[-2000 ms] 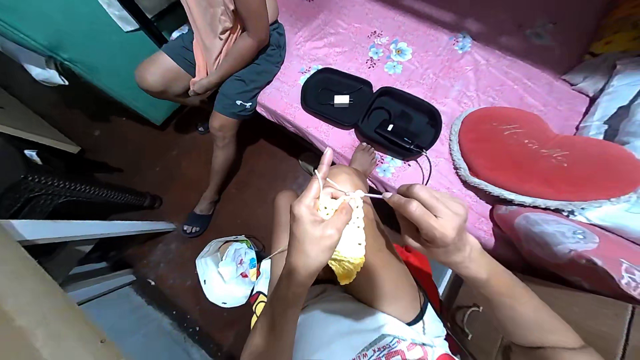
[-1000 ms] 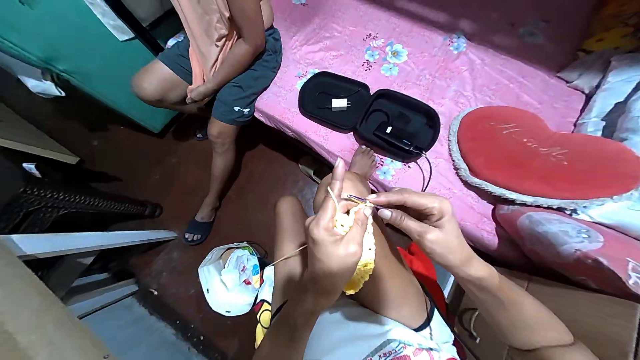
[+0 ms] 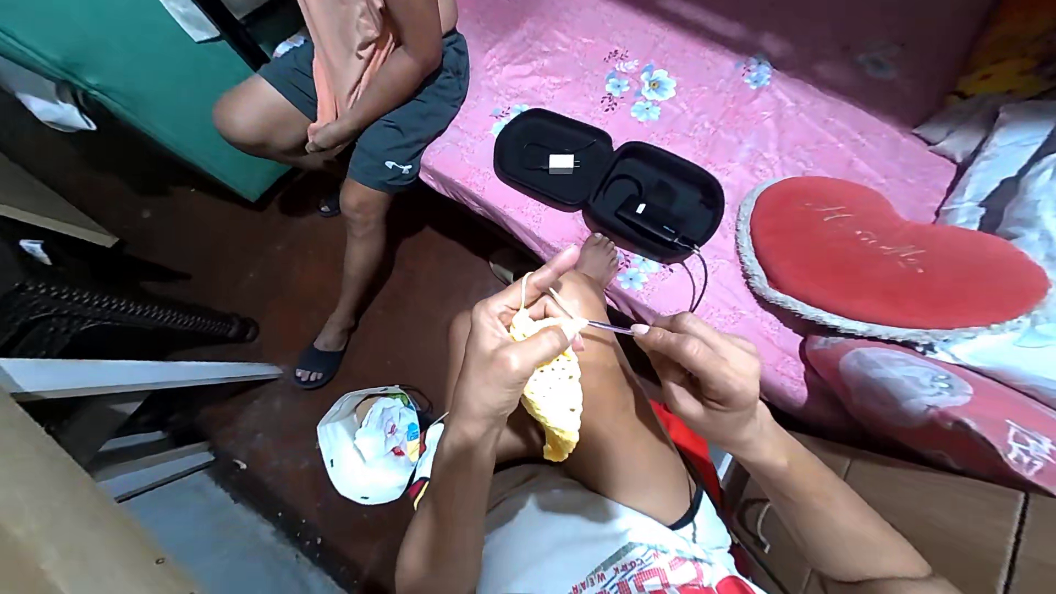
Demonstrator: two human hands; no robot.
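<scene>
My left hand [image 3: 516,346] pinches a crocheted piece [image 3: 554,396] of pale cream and yellow yarn near its upper edge. A strand of yarn loops over the raised index finger of that hand. From there the piece hangs down over my thigh, its lower end a deeper yellow. In my right hand [image 3: 701,367] is a thin metal crochet hook [image 3: 610,327], held between thumb and fingers. The hook's tip meets the top edge of the piece, beside my left thumb; the tip itself is hidden in the yarn.
An open black zip case [image 3: 656,198] with a white charger and cable lies on the pink flowered bed cover [image 3: 528,223]. Right of it sits a red heart cushion [image 3: 899,256]. A white bag [image 3: 363,450] stands on the floor at left. Another person [image 3: 371,91] sits at upper left.
My right hand has drawn back to the right from my left hand, so more of the hook shows between them than one second ago.
</scene>
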